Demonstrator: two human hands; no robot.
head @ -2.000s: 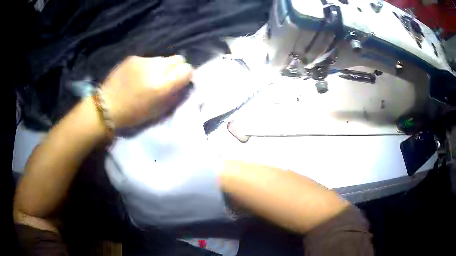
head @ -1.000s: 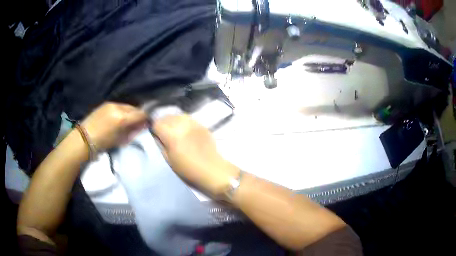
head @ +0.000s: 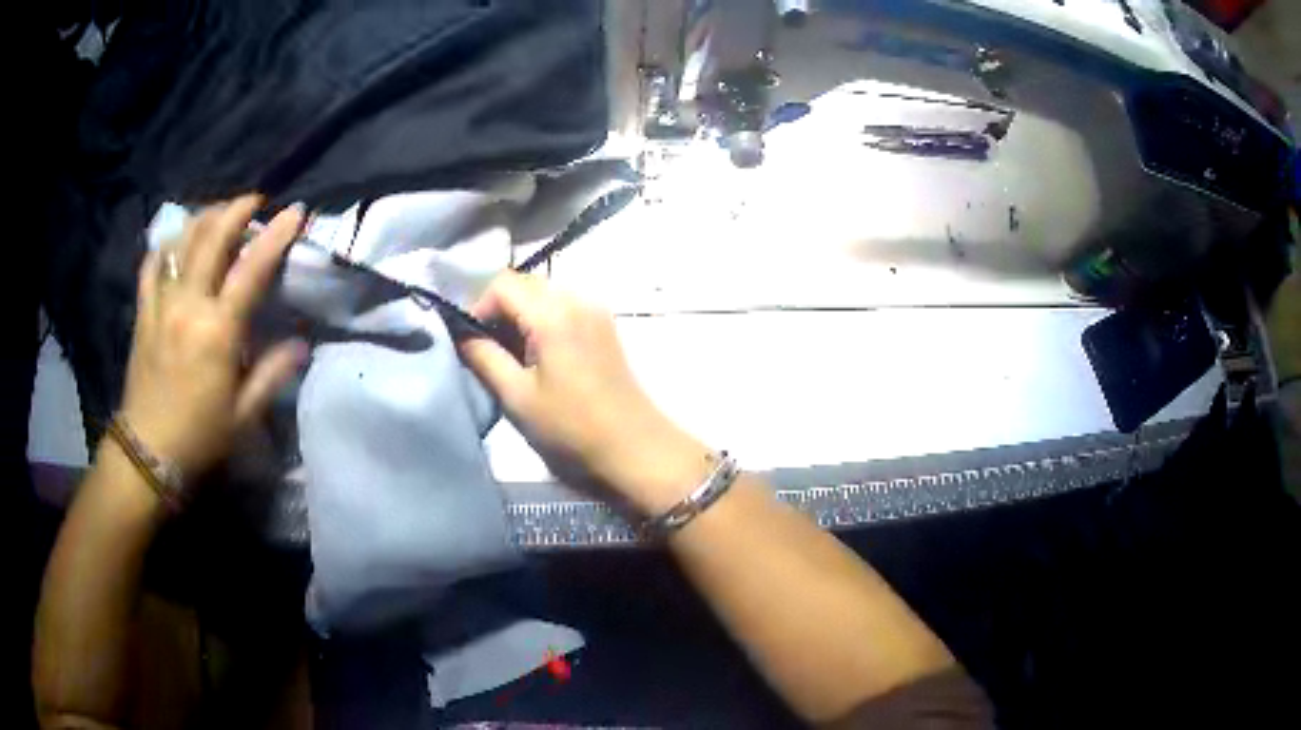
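Observation:
A pale grey-blue fabric piece lies over the table's front edge and hangs down, with dark cloth at its lower end. A narrow dark seam edge crosses its top. My right hand pinches this edge between thumb and fingers. My left hand is at the piece's left side, fingers apart and slightly blurred; it does not visibly grip the cloth. Black fabric is bunched behind the hands, left of the needle area. The presser foot area is behind and right of my right hand.
The white sewing machine fills the back right. A slim dark tool lies on its bed. A flat black rectangle is at the right table edge. A tape-measure-like strip runs along the front edge.
The hands have moved apart, my left hand going left and opening. The pale piece is spread flatter with its dark edge stretched out. The machine appears higher in the view.

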